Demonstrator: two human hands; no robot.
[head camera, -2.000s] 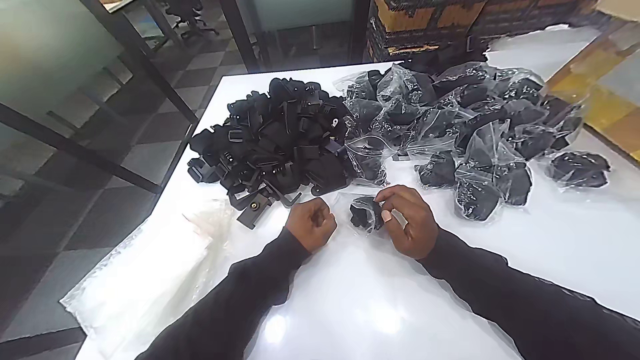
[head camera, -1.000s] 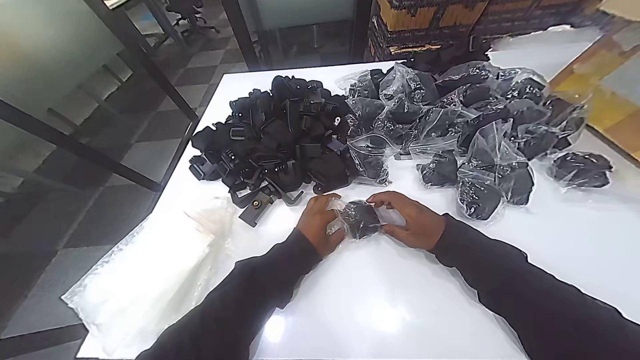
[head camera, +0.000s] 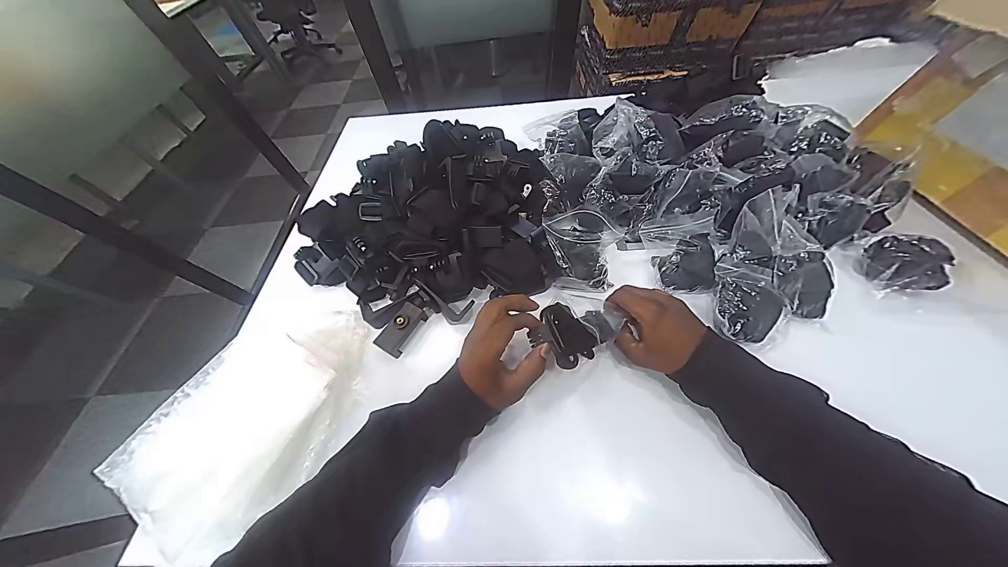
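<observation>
Near the middle of the white table, my left hand grips one side of a black plastic mount piece between thumb and fingers. My right hand pinches clear plastic at the piece's right side, with some dark content showing through it. Just beyond my hands lies a heap of loose black plastic mounts. To its right is a pile of clear zip bags with black parts inside. A black clamp part with a brass-coloured screw lies left of my left hand.
A stack of clear plastic bags lies at the table's left edge. One filled bag sits apart at the right. Taped cartons stand behind the table, and a glass partition is at the left.
The black piece, seen inside clear plastic between both hands a second ago, now shows more plainly, with its left part between my left fingers. My right hand has stayed at the plastic's right side.
</observation>
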